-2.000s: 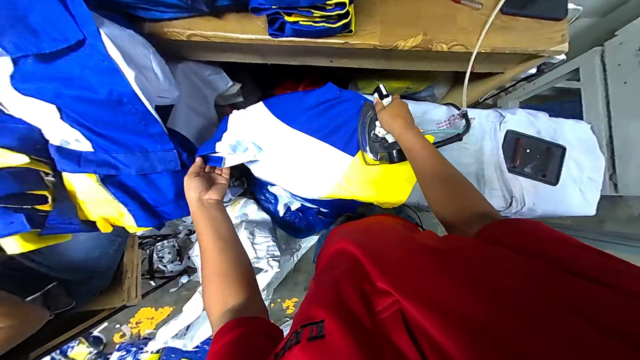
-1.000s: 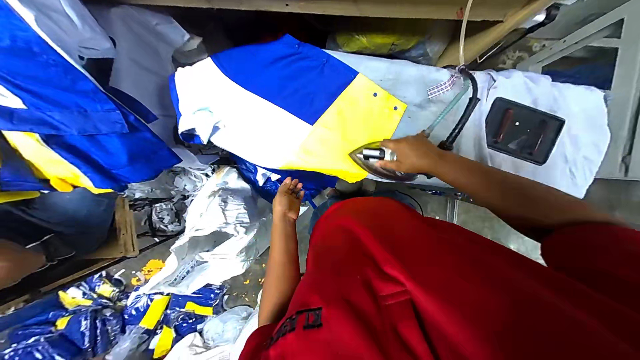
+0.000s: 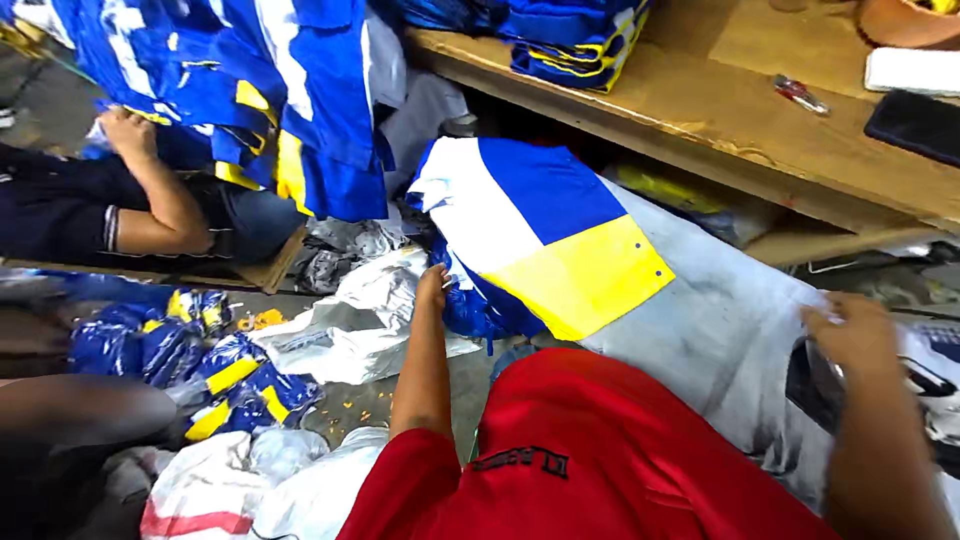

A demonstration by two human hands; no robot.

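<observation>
A blue, white and yellow garment lies over the left end of a long padded ironing board with a pale grey cover. My left hand is at the garment's near left edge, its fingers closed on a bit of the cloth there. Over the board's right end is my right hand, blurred, beside a dark object that looks like the iron; whether the hand still holds it I cannot tell.
A wooden table bears folded garments and a small red-handled tool. More garments hang at upper left, near a seated person. Plastic-wrapped garments and white sacks lie on the floor.
My right hand has moved right, off the garment's yellow part, where it held the iron one second ago. The view has swung, showing more of the left side and the table.
</observation>
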